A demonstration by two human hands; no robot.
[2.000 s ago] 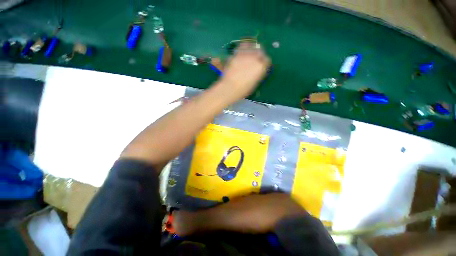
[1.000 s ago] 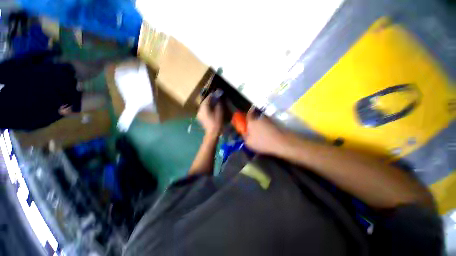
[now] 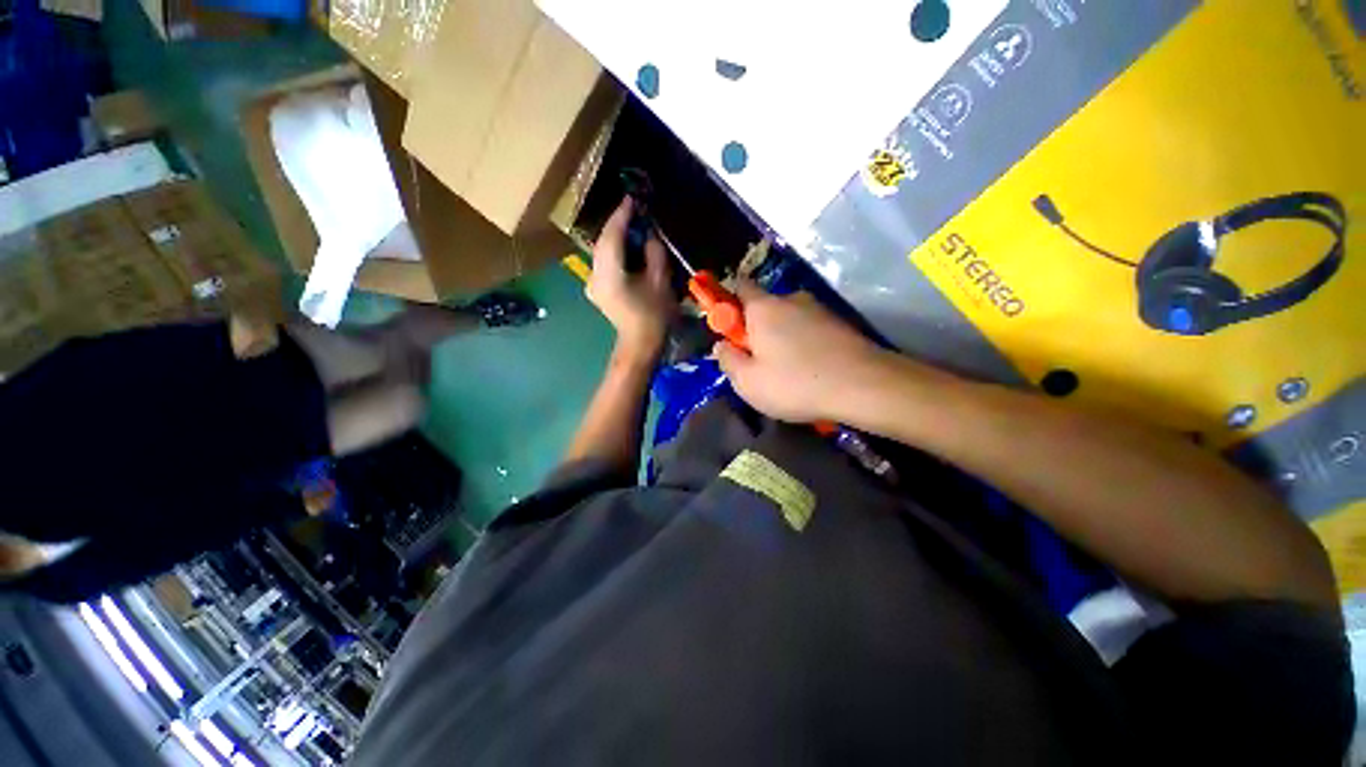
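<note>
My right hand (image 3: pixel 794 357) is closed around the orange handles of a cutting tool (image 3: pixel 719 310). Its thin metal end points up and left over the dark opening of a carton (image 3: pixel 599 150) at the bench edge. My left hand (image 3: pixel 629 285) is just left of the tool, over the same opening, with its fingers around a small dark item (image 3: pixel 637 225). Shadow hides what exactly that item is. The two hands are apart.
The white board (image 3: pixel 809 90) with dark round dots and the grey-and-yellow printed mat (image 3: pixel 1034 262) lie on the bench at upper right. A waste carton (image 3: pixel 427 270) holding white material stands on the green floor at left. A person in dark clothes (image 3: pixel 165 435) is at far left.
The view has swung from the belt to the bench edge. My left hand has left the belt and is over the carton. Since one second ago, both hands stay nearly in place.
</note>
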